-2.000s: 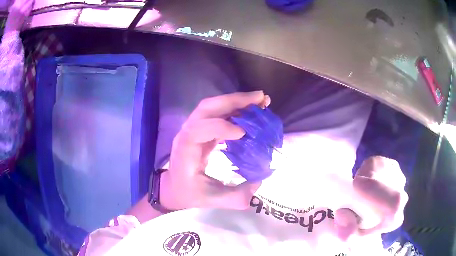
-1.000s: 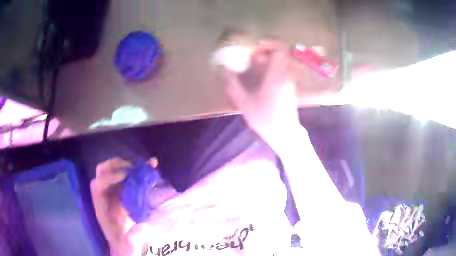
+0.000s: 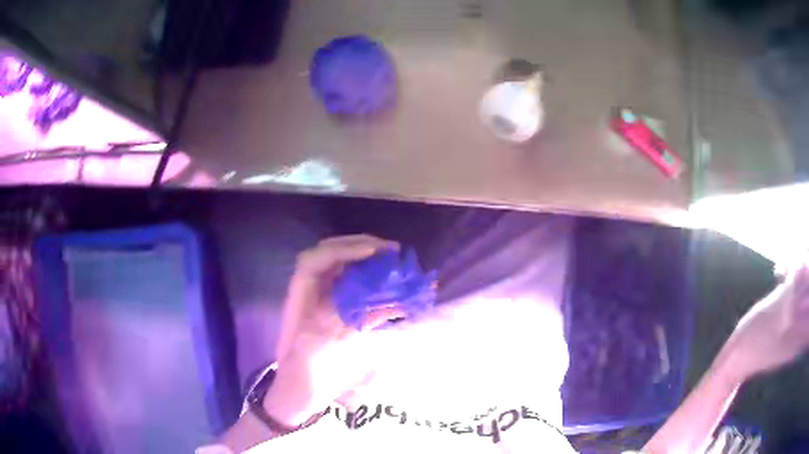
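My left hand (image 3: 310,306) is closed around a blue-violet spiky hair piece (image 3: 381,284) over my lap. A pale pinkish patch shows at its underside, too blurred to make out. My right hand (image 3: 781,319) is at the far right edge, partly cut off and washed out by glare; whether it holds anything cannot be told. A white glue bottle (image 3: 513,111) stands or lies on the tan bench. A second blue-violet hair piece (image 3: 353,75) sits on the bench to its left.
A red flat object (image 3: 646,144) lies at the bench's right. The bench edge (image 3: 461,206) crosses before my lap. A blue-rimmed tray (image 3: 202,328) is at left. A blue bin (image 3: 621,328) with dark pieces is at right. A pink-lit opening (image 3: 80,115) and black object (image 3: 226,31) are at upper left.
My right hand has left the bench, where it was at a white object, and moved to the far right. The white bottle now rests on the bench. My left hand still holds the hair piece.
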